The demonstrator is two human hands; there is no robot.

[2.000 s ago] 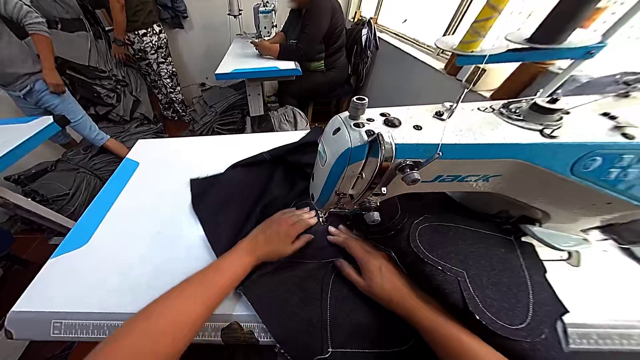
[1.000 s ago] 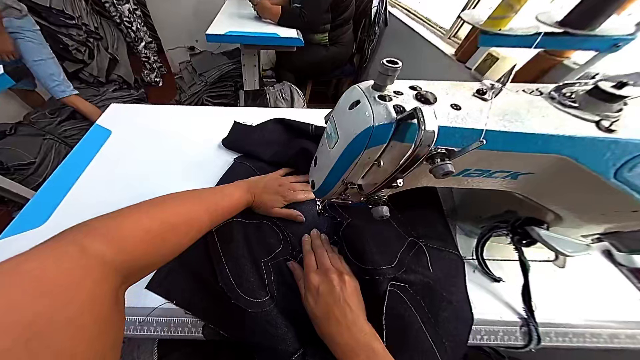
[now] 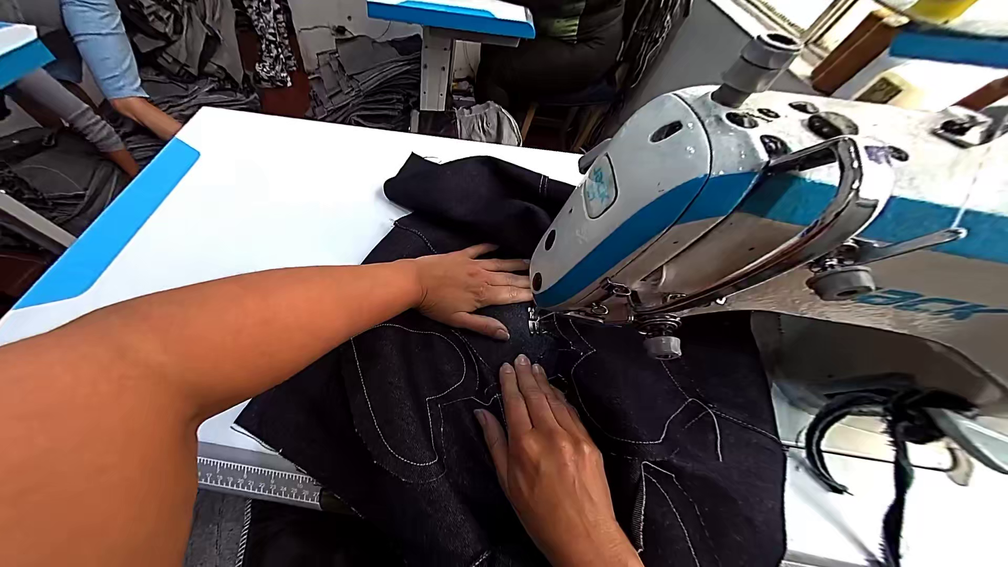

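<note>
Dark denim cloth (image 3: 409,409) with pale curved stitch lines lies under the head of a white and blue Jack sewing machine (image 3: 677,181). My left hand (image 3: 472,291) rests flat on the cloth just left of the presser foot (image 3: 534,320), fingers spread. Nearer to me, my right hand (image 3: 547,449) lies palm down on the cloth, its fingertips short of the foot. Neither hand grips the cloth. The needle tip cannot be made out. Part of the cloth bunches up behind my left hand, and some passes beneath the machine arm.
The white table (image 3: 268,189) has a blue edge at left and a ruler strip (image 3: 260,480) along its front. Dark fabric strips (image 3: 898,441) hang at right. Folded garments (image 3: 366,79) are stacked behind; co-workers' arms (image 3: 150,118) and another table (image 3: 453,17) are beyond.
Since the earliest frame the cloth has been turned and shifted under the machine, with both hands still on it. The view has moved closer. Dark strips at the right have come into sight.
</note>
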